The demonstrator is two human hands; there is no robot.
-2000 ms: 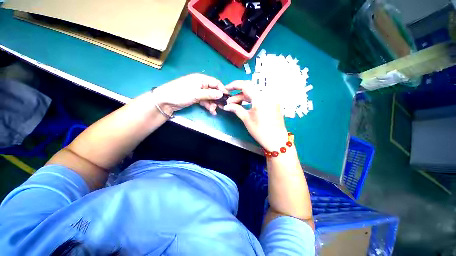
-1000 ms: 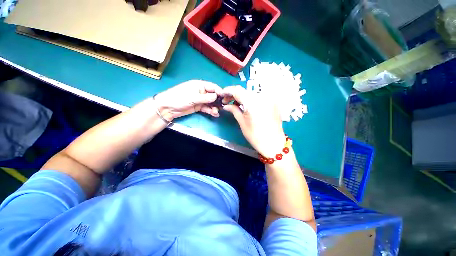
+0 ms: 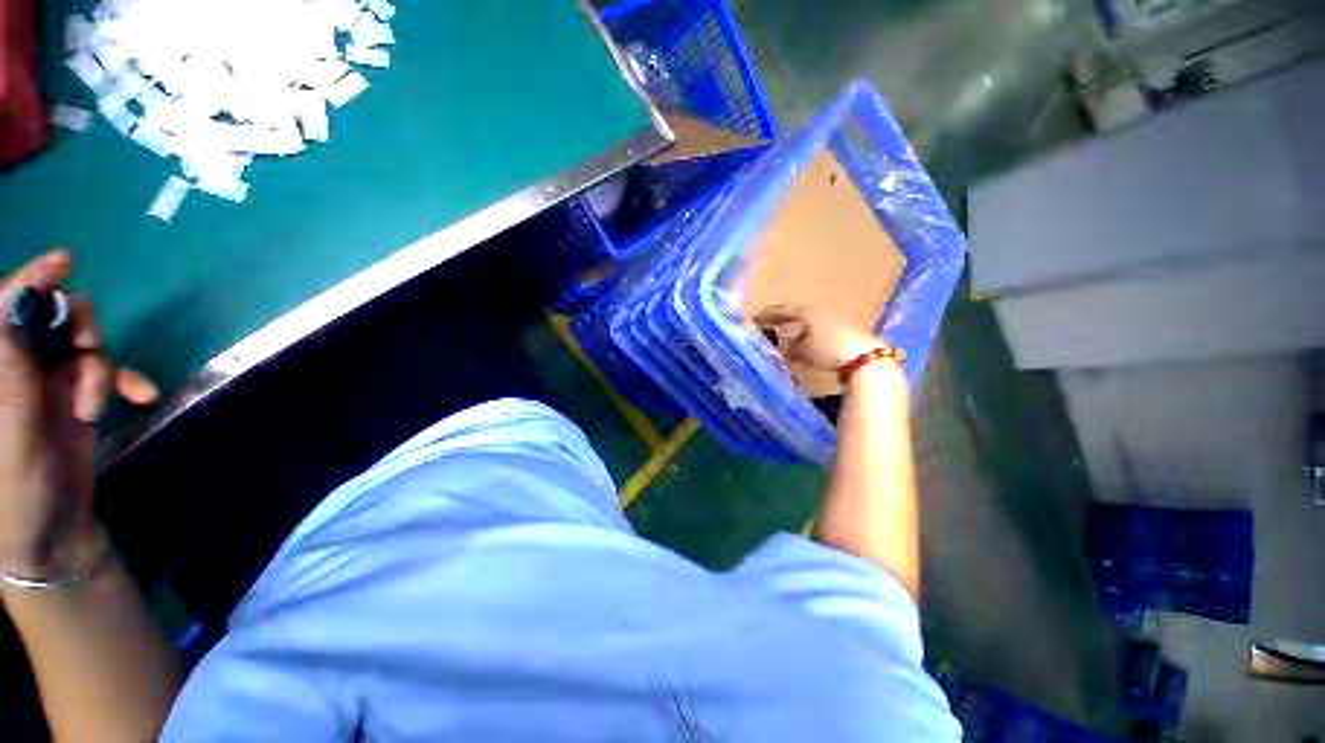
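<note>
My left hand (image 3: 55, 392), with a thin bangle, is at the left edge over the bench's front edge. It holds a short black cylindrical part (image 3: 41, 322) with a ring-like end facing up. My right hand (image 3: 828, 349), with a red bead bracelet, is inside the blue plastic crate (image 3: 712, 290), low over the cardboard pad (image 3: 825, 240). A small dark part (image 3: 778, 333) shows at its fingertips; whether the fingers still grip it is unclear. Another dark item lies partly hidden beneath the hand.
The heap of white pieces (image 3: 233, 73) lies on the green bench top (image 3: 451, 131). The red bin's edge (image 3: 18, 87) shows at the far left. The crate has a clear liner and sits on nested crates. Another blue crate (image 3: 705, 66) stands by the bench corner. Grey stacks stand at right.
The view has swung right. My hands, together over the bench before, are now apart: my right hand has moved into the crate, while my left hand holds a black cylindrical part near the bench edge.
</note>
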